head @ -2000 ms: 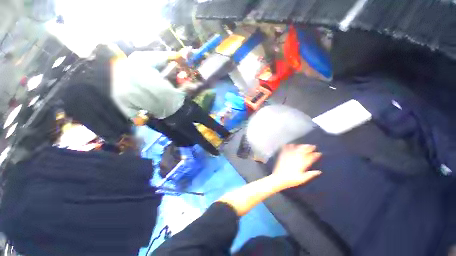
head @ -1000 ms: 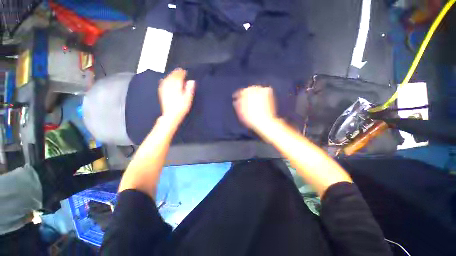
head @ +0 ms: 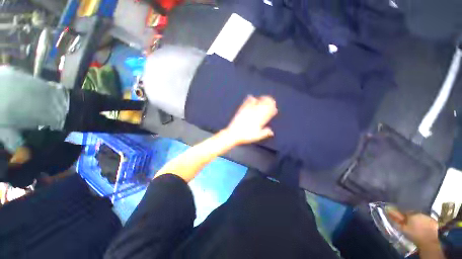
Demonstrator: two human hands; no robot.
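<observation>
A navy garment (head: 304, 121) is pulled over the light-grey padded arm (head: 169, 78), whose rounded end shows at the left. My left hand (head: 253, 119) lies on the garment near its middle, fingers partly bent; no hold on the cloth can be made out. My right hand (head: 415, 227) is at the lower right, closed around the handle of the steam iron (head: 390, 227). The iron is off its dark rest pad (head: 397, 167), near the table's front edge, with its silver plate tilted up to the left.
A white card (head: 231, 38) lies beyond the grey arm. Crumpled navy garments (head: 324, 25) lie behind. A white strip (head: 443, 96) is at the right. A blue basket (head: 114, 164) is on the floor at the left. A person in a light top (head: 30, 98) is at the far left.
My right hand has left the garment and taken hold of the iron, which has come off its pad. My left hand has moved toward the garment's middle. The view has turned.
</observation>
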